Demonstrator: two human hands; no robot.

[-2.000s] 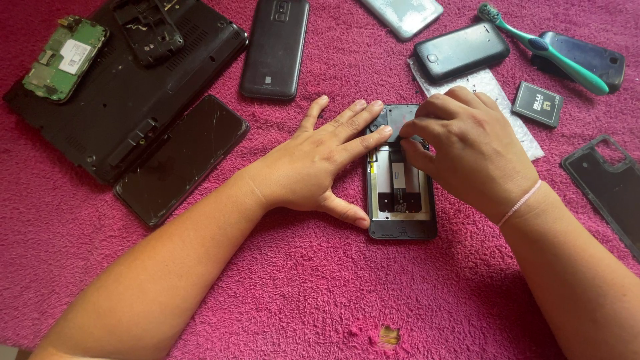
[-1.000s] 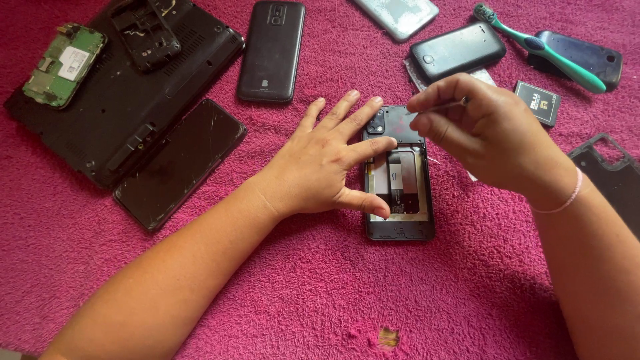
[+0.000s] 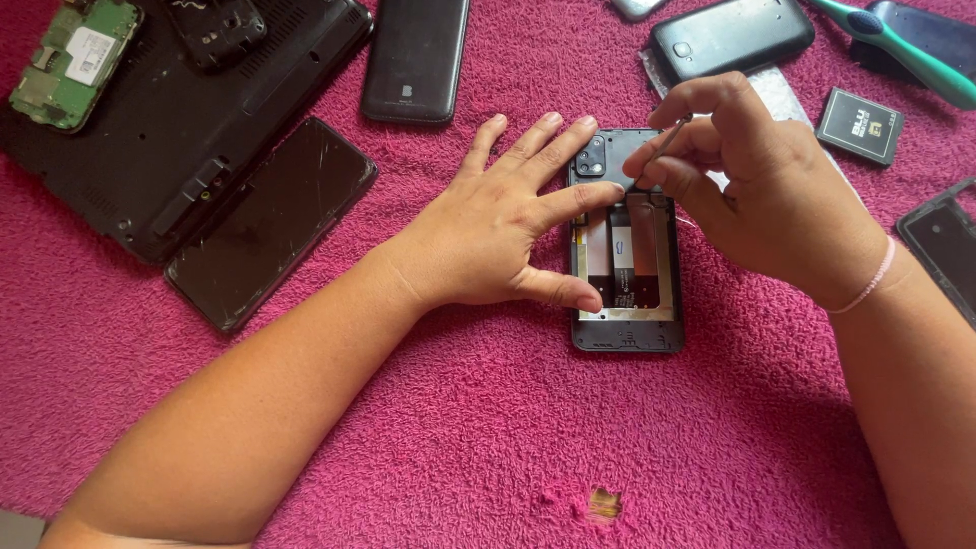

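Note:
An opened smartphone body (image 3: pixel 629 335) lies on a pink towel, its inside showing a flex cable (image 3: pixel 623 252) down the middle of the bay and a camera module (image 3: pixel 590 156) at the upper left. Spread over its left side is my left hand (image 3: pixel 511 221), with the fingertips on the upper part and the thumb at the lower left edge. Between thumb and fingers, my right hand (image 3: pixel 747 175) grips a thin metal tool (image 3: pixel 669 145), slanting down to the phone's upper middle. The tool's kind is unclear, and its tip is partly hidden by the fingers.
Left lies a black laptop base (image 3: pixel 191 145) bearing a green circuit board (image 3: pixel 72 65), beside a cracked phone screen (image 3: pixel 271 225). Around the back and right are a black phone (image 3: pixel 415 61), an older phone (image 3: pixel 732 38), a toothbrush (image 3: pixel 907 57), a battery (image 3: pixel 860 126) and a phone frame (image 3: pixel 945 236).
My right hand has lowered the thin tool from above the phone's top to its upper middle. My left hand stays spread over the phone's left side.

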